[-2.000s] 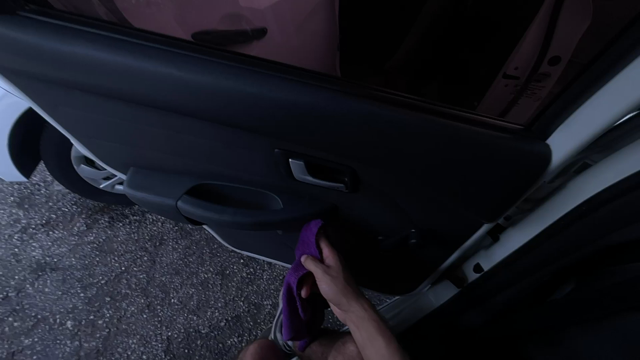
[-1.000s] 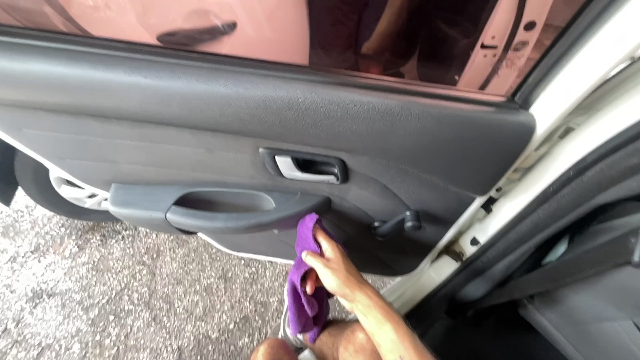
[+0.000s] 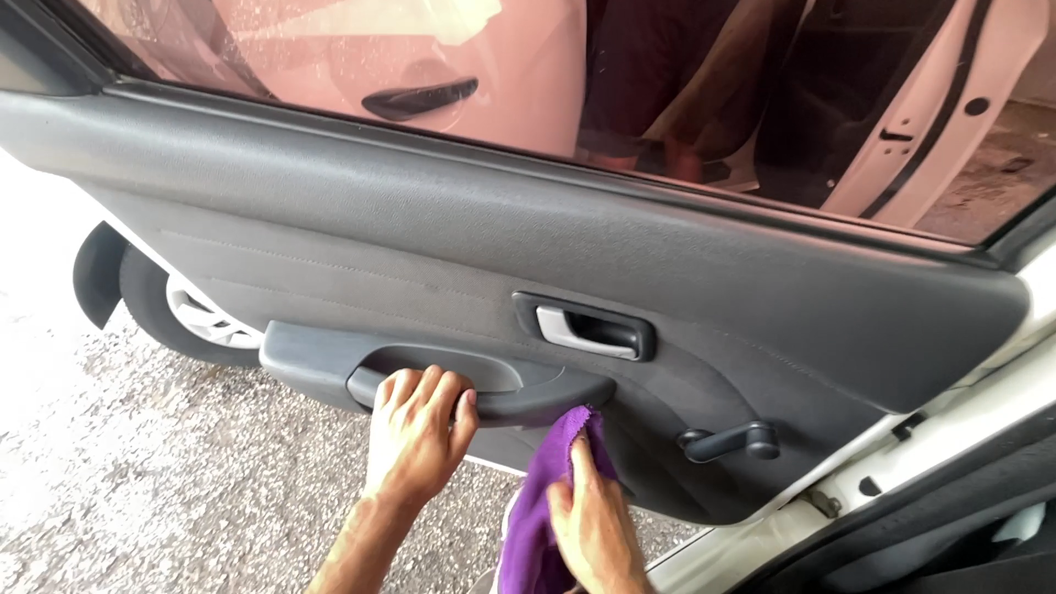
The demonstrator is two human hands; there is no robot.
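My left hand (image 3: pixel 421 433) grips the armrest pull handle (image 3: pixel 495 406) of a car door, its fingers curled over the edge into the recess. Beside it, my right hand (image 3: pixel 596 516) holds a purple cloth (image 3: pixel 536 516), whose top edge touches or nearly touches the right end of the armrest. Above sits the silver inner door release lever (image 3: pixel 584 334) in its dark bezel. A black window crank (image 3: pixel 730 441) is mounted to the right of the cloth. All of these are on the grey door trim panel (image 3: pixel 396 223).
The door stands open over gravelly ground (image 3: pixel 247 462). A wheel (image 3: pixel 194 305) with a mudflap is past the door at the left. The window glass (image 3: pixel 511 82) shows reflections along the top. At the right runs the white door sill and frame (image 3: pixel 825 495).
My left hand has come into view and taken hold of the armrest pull handle. My right hand still holds the purple cloth near the armrest's right end. The picture is brighter than two seconds ago.
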